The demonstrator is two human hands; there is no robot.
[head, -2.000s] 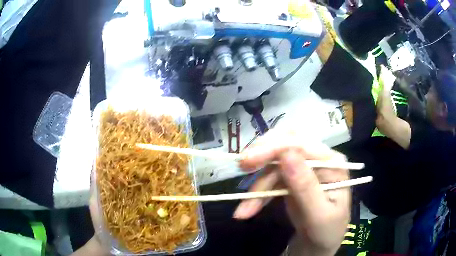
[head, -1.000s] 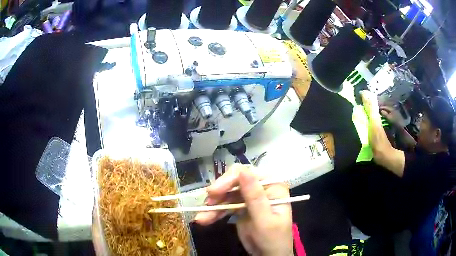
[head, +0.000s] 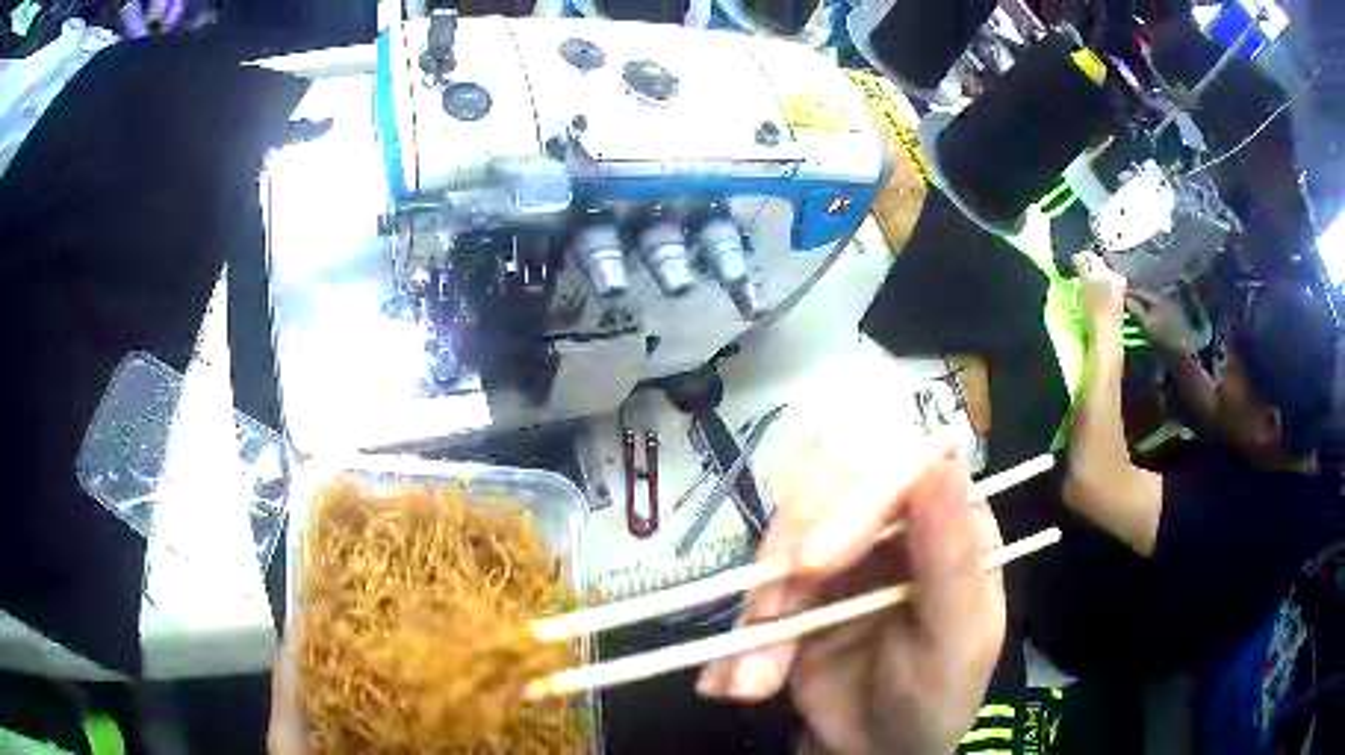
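Observation:
A clear plastic container [head: 583, 516] of orange-brown fried noodles [head: 421, 605] is at the lower left, cut off by the bottom edge. My left hand [head: 283, 708] shows only as a thin blurred strip at the container's left side; its fingers are hidden. My right hand [head: 900, 620] holds two pale chopsticks [head: 738, 637], slightly apart. Their tips are at the noodles near the container's right side, where the noodles are blurred and look raised. I cannot tell whether the tips grip them.
A white overlock machine [head: 664, 133] stands ahead. Red snips [head: 640, 484] and tweezers [head: 730, 479] lie before it. A clear lid [head: 133, 443] lies left. Black thread cones [head: 1018, 133] stand behind right. Another person [head: 1239, 487] works at a machine on the right.
My right hand first moved left and down with the chopsticks, then back right. The noodles by the tips now look lifted. The view has shifted, and the snips and tweezers show more clearly than one second ago.

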